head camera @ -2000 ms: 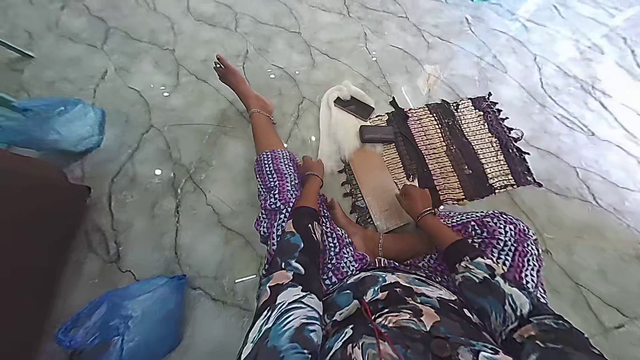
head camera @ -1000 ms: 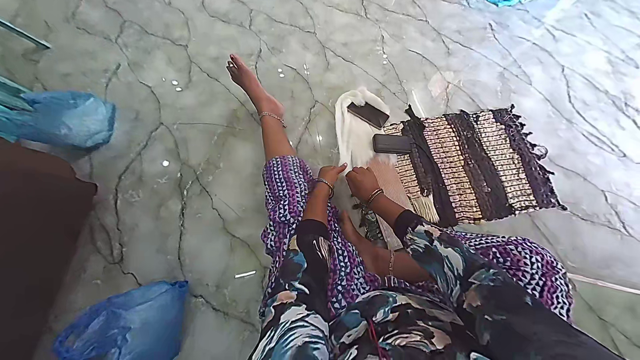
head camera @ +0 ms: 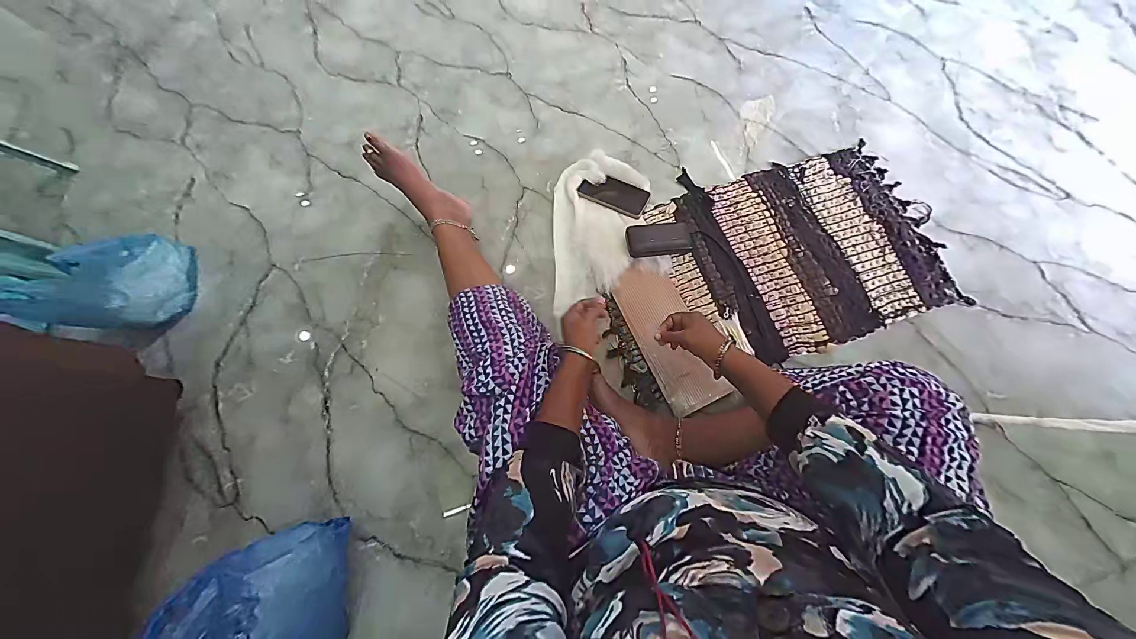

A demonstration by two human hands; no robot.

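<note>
My left hand (head camera: 585,325) is beside the lower end of a mass of white fibre (head camera: 581,235); its fingers are curled, and whether they hold some of the fibre is unclear. My right hand (head camera: 695,335) is over a flat, finely ridged tan board (head camera: 661,333), thumb and fingertips close together; anything thin between them is too small to see. The board lies aslant between my legs, partly on a striped, fringed woven mat (head camera: 821,248). A dark smartphone (head camera: 614,196) rests on the white fibre. Near the board's upper end is a dark rectangular case or block (head camera: 658,239).
My outstretched leg (head camera: 470,253) and folded leg (head camera: 723,435) flank the board on the marbled floor. Blue plastic bags are at the left (head camera: 133,280) and lower left (head camera: 266,586), near a dark brown surface (head camera: 80,470). A white strip (head camera: 1056,423) lies at the right.
My hands were close together at the lower end of the white fibre a second ago. Now they are apart, my right hand having moved right, over the board, which shows more fully.
</note>
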